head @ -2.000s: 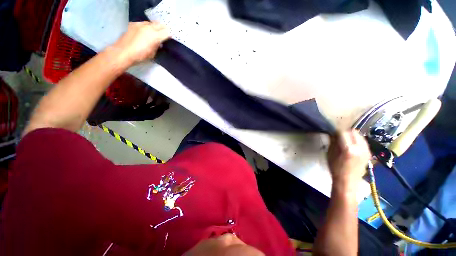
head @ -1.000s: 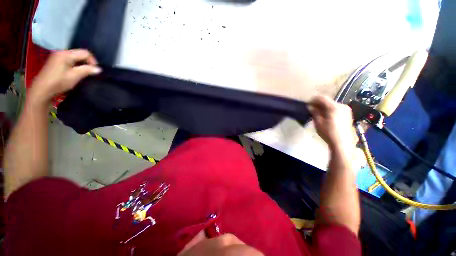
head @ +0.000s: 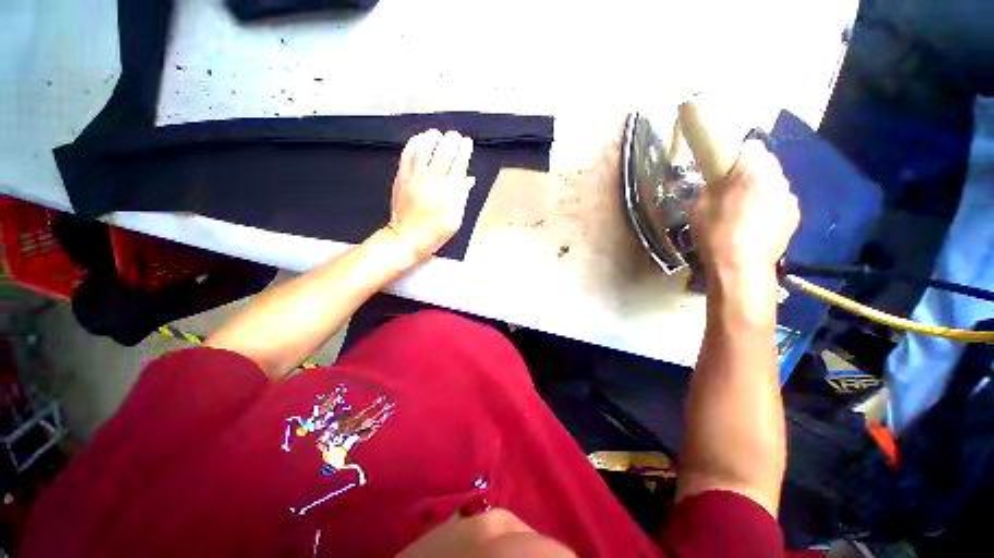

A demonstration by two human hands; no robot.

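A long black fabric strip [head: 273, 180] lies flat along the near side of the white table, with a raised seam or fold [head: 327, 138] near its upper edge. My left hand [head: 433, 194] is bare and lies flat on the strip near its right end, fingers pointing away from me. My right hand [head: 747, 213] is closed round the cream handle of the silver steam iron [head: 661, 194]. The iron is to the right of the strip, apart from it, its tip towards the table's near edge.
White table [head: 610, 311] with scattered dark specks. Dark fabric [head: 300, 9] lies at the far side. A navy cloth [head: 834, 196] is at the right end. A yellow hose [head: 872, 313] and black cable run right from the iron. A red crate [head: 33, 245] stands below the left table edge.
The strip was held stretched between both hands and now lies flat on the table. My left hand moved right and rests on it. My right hand let go of the strip and took the iron.
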